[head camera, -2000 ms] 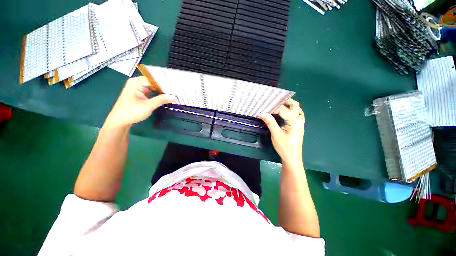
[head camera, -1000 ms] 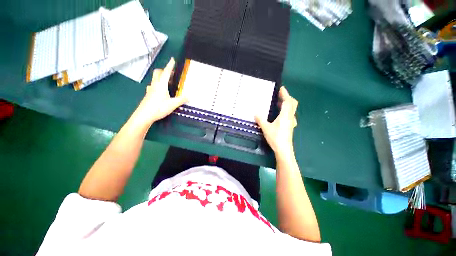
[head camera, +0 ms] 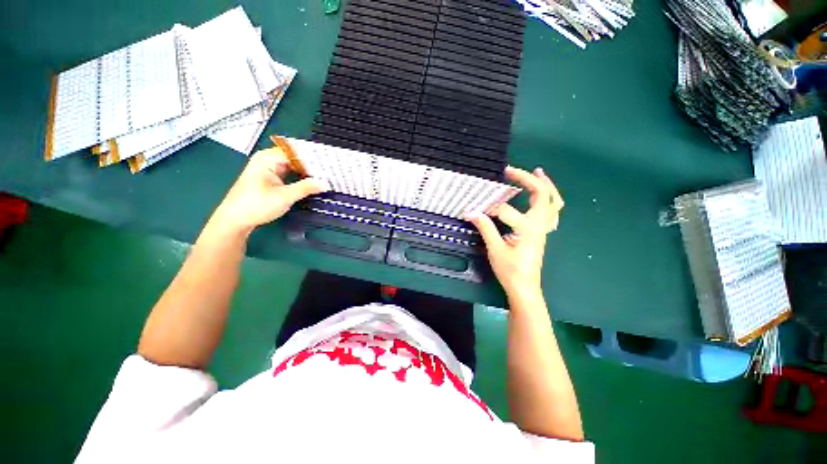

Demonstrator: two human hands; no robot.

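A white PCB panel (head camera: pixel 394 178) with rows of tiny dark marks and an orange-brown left end stands tilted over the near part of a black slotted tray (head camera: pixel 422 82). My left hand (head camera: pixel 268 190) grips its left end, thumb on the near side. My right hand (head camera: pixel 524 222) grips its right end, thumb at the lower near corner; the fingers behind are partly hidden. Thin PCB strips (head camera: pixel 435 227) lie in the tray slots just below the panel, above the oval handle openings. The panel's lower edge meets the tray near these strips.
Loose panels (head camera: pixel 136 86) lie fanned at the left. Pale slivers (head camera: pixel 585 16) lie beyond the tray. A dark grey sheaf (head camera: pixel 725 77) is at the upper right, with stacked panels (head camera: pixel 739 263) below it. A light-blue plastic item (head camera: pixel 671 353) is below the bench edge.
One second ago the panel lay flatter over the tray; now it is tilted up, more edge-on. Compared with two seconds ago, more strips show in the slots and the panel is narrower.
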